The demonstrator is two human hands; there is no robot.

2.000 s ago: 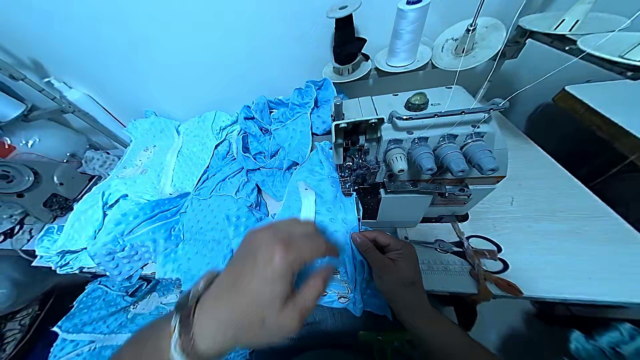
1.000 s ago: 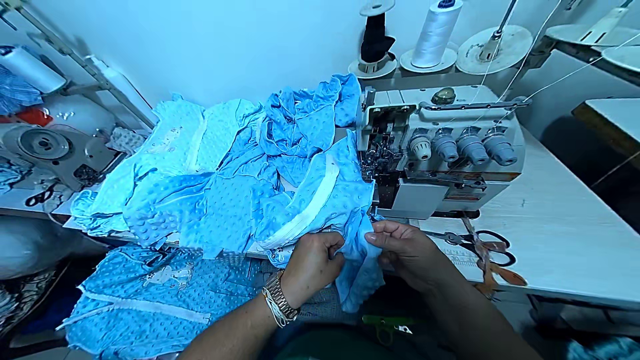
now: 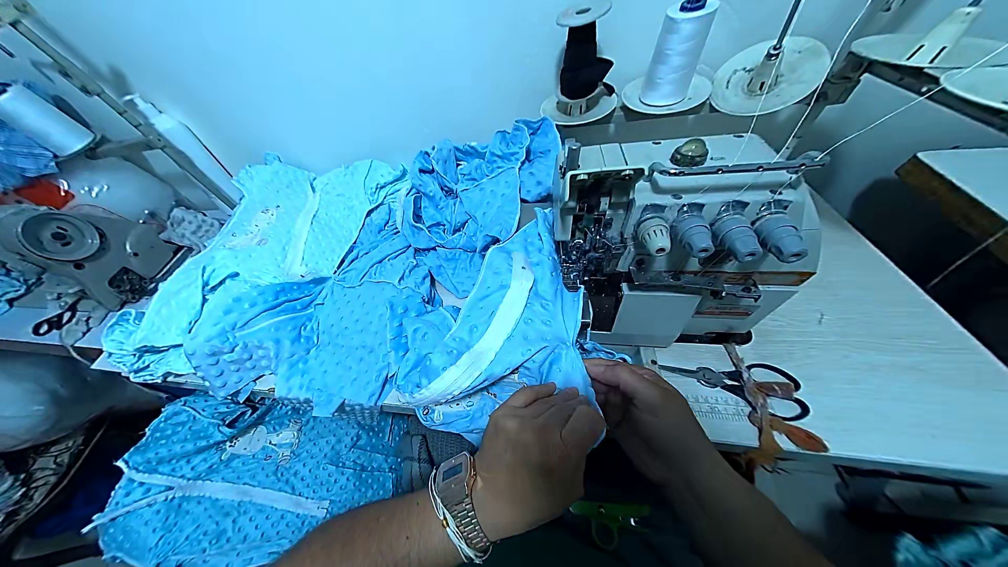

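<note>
A blue dotted fabric garment piece (image 3: 543, 315) with a white zipper tape (image 3: 488, 339) lies against the needle area of an overlock sewing machine (image 3: 685, 236). Its near edge is gripped by my left hand (image 3: 543, 449), which wears a metal wristwatch (image 3: 455, 480). Close beside it, my right hand (image 3: 646, 409) pinches the fabric's right edge between thumb and fingers, just below the presser foot area. The fingertips of both hands are partly hidden by cloth and by each other. More blue dotted garments (image 3: 315, 236) are heaped to the left of the machine.
Black-handled scissors (image 3: 740, 382) with cloth strips tied on lie right of my right hand. Another blue garment (image 3: 236, 472) hangs at lower left. A second sewing machine (image 3: 87, 244) stands at far left. Thread cones (image 3: 679, 55) stand behind the overlock machine, with threads running down to it.
My left hand, blurred over the cloth two seconds ago, has come down beside my right hand at the fabric's edge. The zipper tape shows more fully than in the oldest frame.
</note>
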